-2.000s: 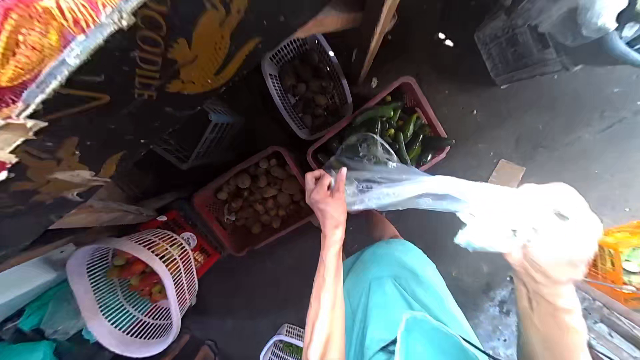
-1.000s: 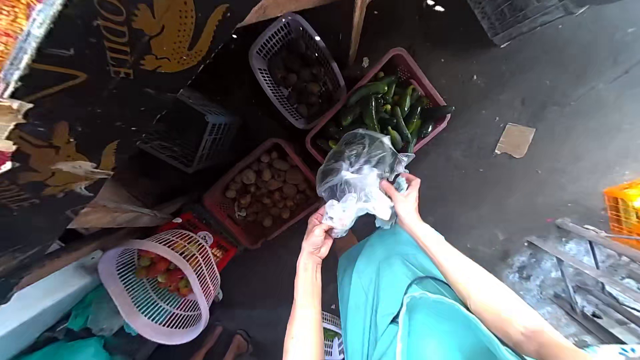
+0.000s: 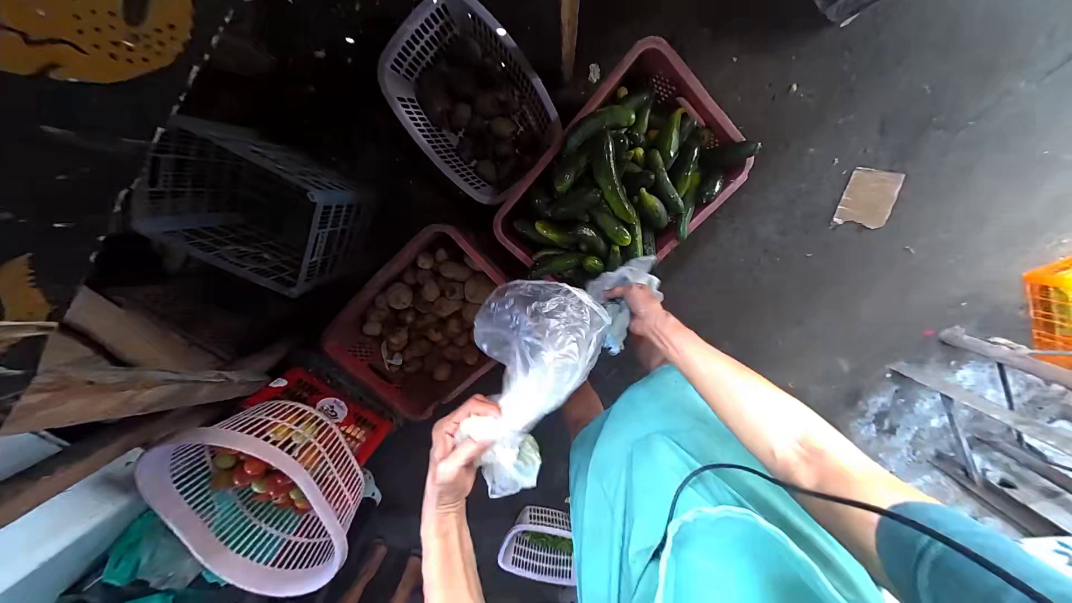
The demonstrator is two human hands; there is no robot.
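Observation:
My left hand [image 3: 459,452] grips the gathered neck of a clear plastic bag [image 3: 540,339], whose puffed body points up and to the right. A crumpled bluish plastic bag [image 3: 618,316] is bunched in my right hand [image 3: 641,308], close to the clear bag's far end. Beyond my right hand lies a dark red plastic crate [image 3: 712,105] full of green cucumbers [image 3: 615,180]. Behind the clear bag is another red crate [image 3: 339,335] of potatoes [image 3: 431,297]. Whether the clear bag holds anything is hard to tell.
A grey basket [image 3: 410,126] of dark round produce stands beyond the crates. At left, a pink-white basket [image 3: 243,578] lies tilted near tomatoes [image 3: 255,476]. A small white basket [image 3: 515,557] with greens is below. Cardboard [image 3: 869,198] lies on the floor; a metal frame [image 3: 997,419] stands at right.
My hands have moved apart. The clear bag, bunched between both hands a second ago, now stretches up from my left hand, while the bluish bag is in my right. The view has shifted closer to the crates.

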